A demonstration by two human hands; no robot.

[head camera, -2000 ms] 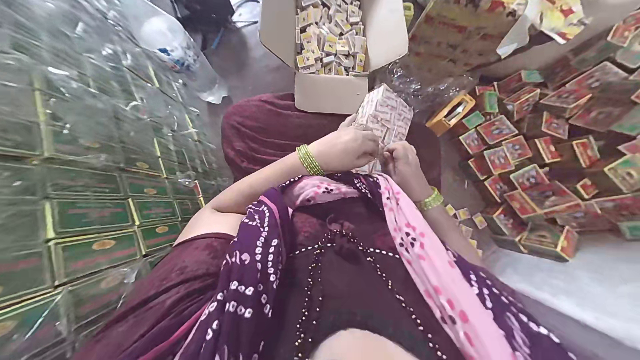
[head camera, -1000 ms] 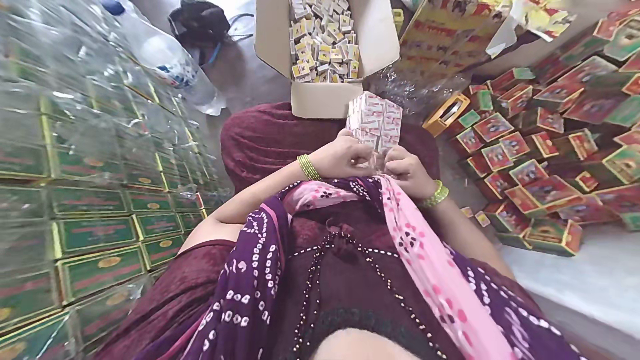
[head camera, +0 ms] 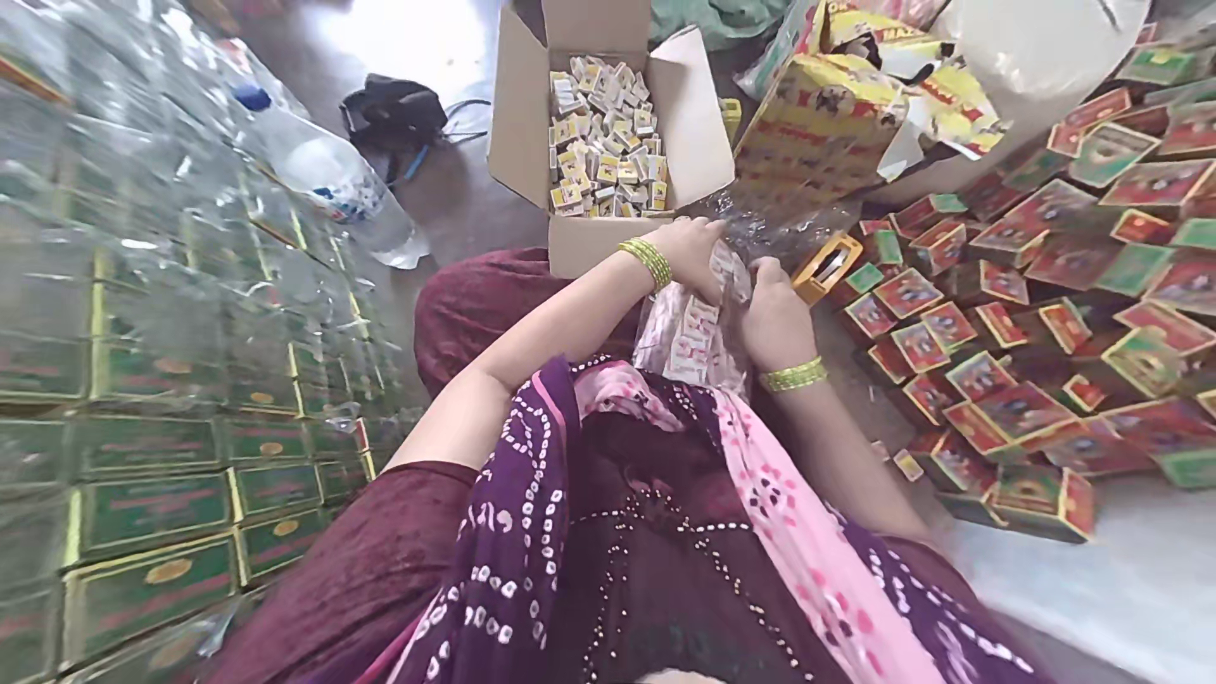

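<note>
A clear plastic bag of small printed boxes (head camera: 696, 337) rests at my lap, its lower end close to the scarf. My left hand (head camera: 691, 255) lies over the bag's upper left part, fingers curved onto it. On the other side, my right hand (head camera: 774, 313) is against the bag's right edge with its fingers bent; its grip is partly hidden. Beyond my left hand stands an open cardboard carton (head camera: 597, 245) holding many small matchbox-like boxes (head camera: 608, 142).
Plastic-wrapped green boxes (head camera: 152, 513) are stacked at left, near a plastic bottle (head camera: 332, 180) and a black bag (head camera: 391, 112). Many red and green boxes (head camera: 1021, 413) lie at right. An orange tape dispenser-like object (head camera: 826, 268) and a torn yellow carton (head camera: 817, 123) are nearby.
The printed pack stood upright above both hands; now it lies lower, between them. My left hand has moved forward over its top, and my right hand has moved to its right side.
</note>
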